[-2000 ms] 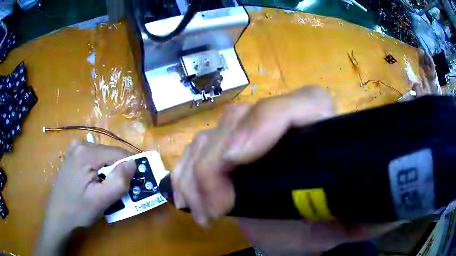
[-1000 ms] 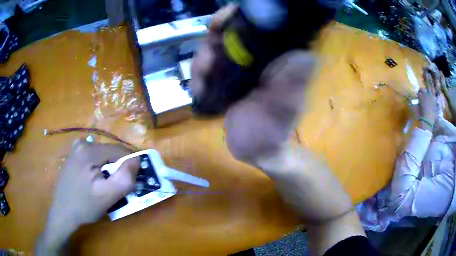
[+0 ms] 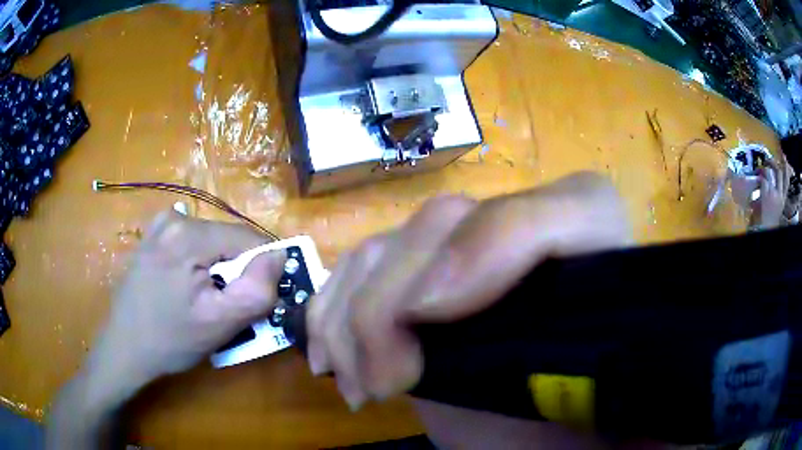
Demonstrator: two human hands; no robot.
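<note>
A white plastic housing (image 3: 255, 352) lies on the orange table at the lower left, with a black button pad (image 3: 296, 286) set in it. My left hand (image 3: 202, 299) grips the housing, its thumb lying against the pad. My right hand (image 3: 422, 281) is closed around the front of the black electric screwdriver (image 3: 651, 325), which lies nearly level. The driver's dark nose is at the pad's lower right edge; its very tip and any screw cannot be made out. Thin lead wires (image 3: 198, 193) with a pale end connector trail from the housing to the upper left.
The silver screw feeder (image 3: 387, 114) stands behind my hands. A pile of black button pads (image 3: 40, 132) is at the left. A single small pad (image 3: 715, 133) and loose wires lie at the right. Another person's hand (image 3: 772, 189) holds a white part at the right edge.
My right hand has brought the screwdriver back from the feeder down to the housing. My left hand still holds the housing. The view has shifted. The other person's hand now has a white part.
</note>
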